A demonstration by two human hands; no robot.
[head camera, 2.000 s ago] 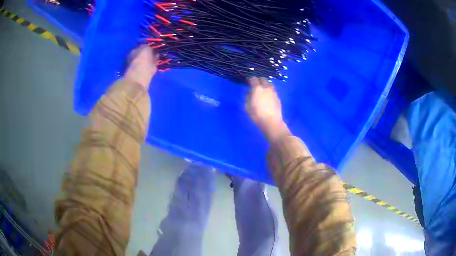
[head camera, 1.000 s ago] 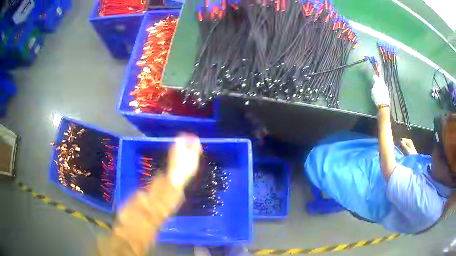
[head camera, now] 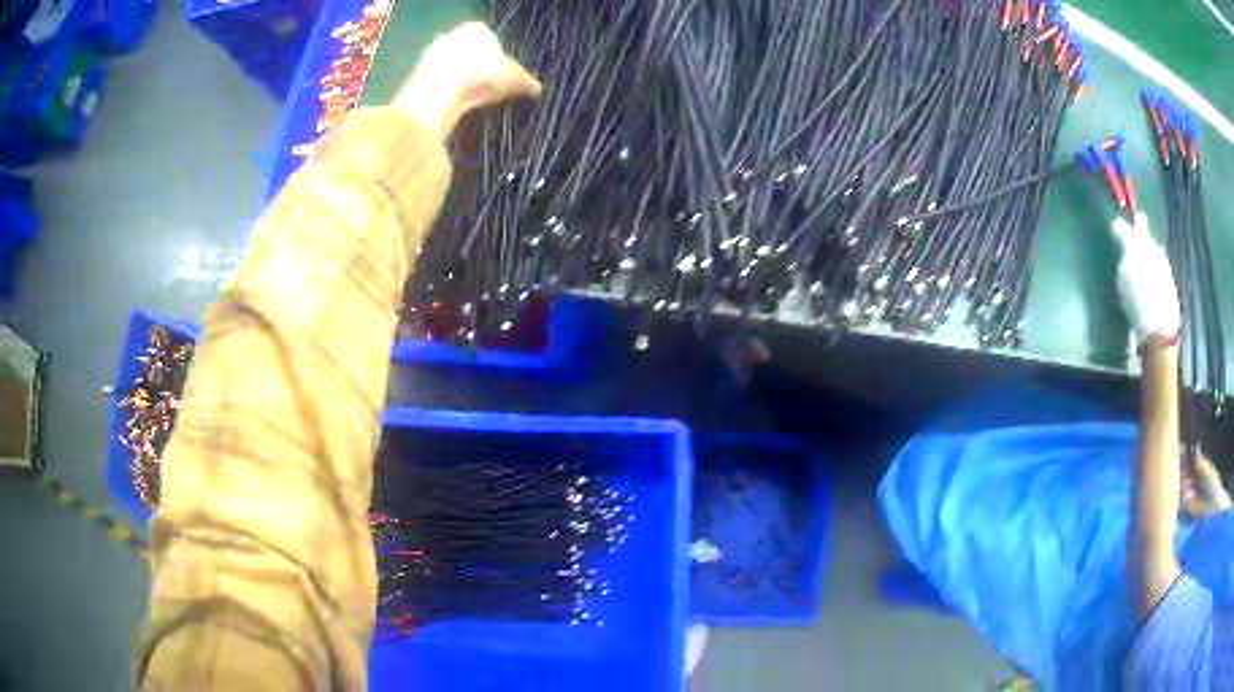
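Note:
My left hand (head camera: 467,75) is at the left part of a wide pile of black cable leads (head camera: 758,122) on the green-topped bench (head camera: 947,189). The arm reaches up from the bottom left. Its fingertips touch or hover over the leads; whether they grip any is unclear. The leads' silvery ends (head camera: 812,270) lie along the bench's front edge, with red and blue tips (head camera: 1049,41) at the back right. My right hand is not in view. Below, a large blue bin (head camera: 541,422) holds rows of black leads (head camera: 487,521), partly hidden by my sleeve.
At the left are bins with copper-ended leads (head camera: 156,406) and red, coppery parts (head camera: 345,68). A bin of small loose pieces (head camera: 758,534) is right of the large bin. A co-worker in light blue (head camera: 988,527) at the right holds red-and-blue-tipped leads in a gloved hand (head camera: 1144,284).
My left hand has gone from the large blue bin up to the leads on the bench. My right hand, seen at the bin two seconds ago, is out of view. The view has shifted towards the bench.

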